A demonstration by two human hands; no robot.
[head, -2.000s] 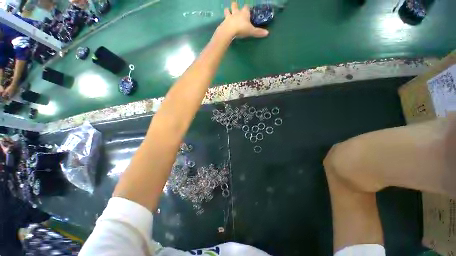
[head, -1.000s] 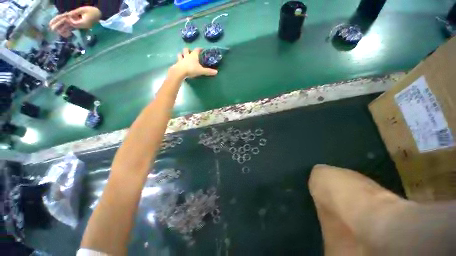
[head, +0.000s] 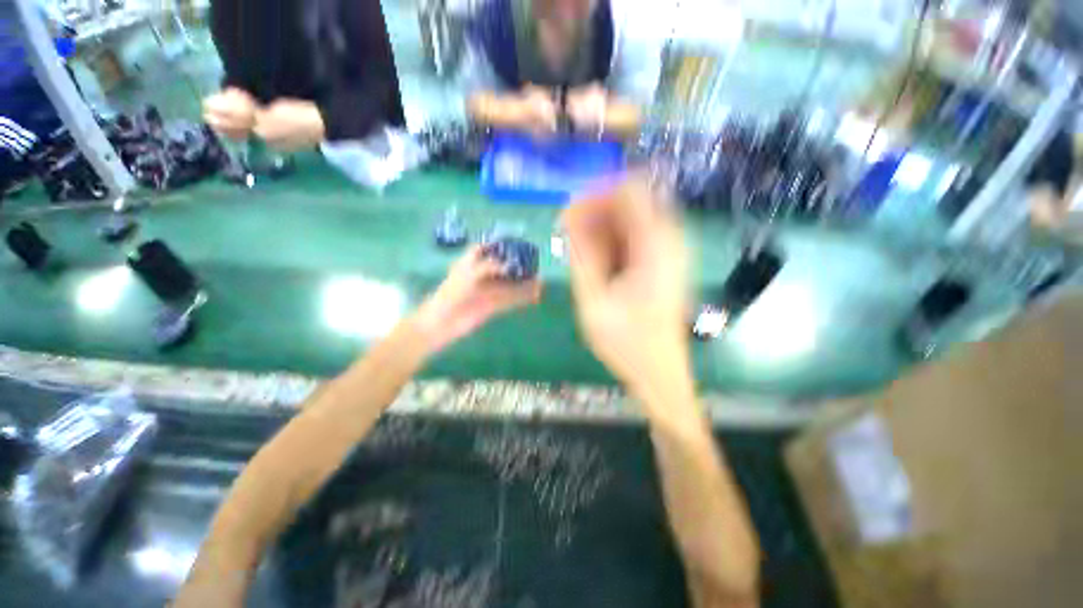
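My left hand (head: 469,295) reaches over the green belt with its fingers around a dark round wired unit (head: 513,257). My right hand (head: 627,267) is raised over the belt just right of it, blurred, fingers curled; whether it holds anything cannot be told. Another round unit (head: 450,228) lies on the belt behind my left hand. Metal rings (head: 540,463) lie in blurred heaps on the dark near surface.
Black cylinders stand or lie on the belt at left (head: 162,271) and right (head: 753,276). A blue tray (head: 550,168) is across, before seated people. A clear plastic bag (head: 83,469) is at near left, a cardboard box (head: 986,439) at near right.
The view has tilted up, showing people opposite. My right arm has come from the near right up over the belt. My left hand remains at the round unit.
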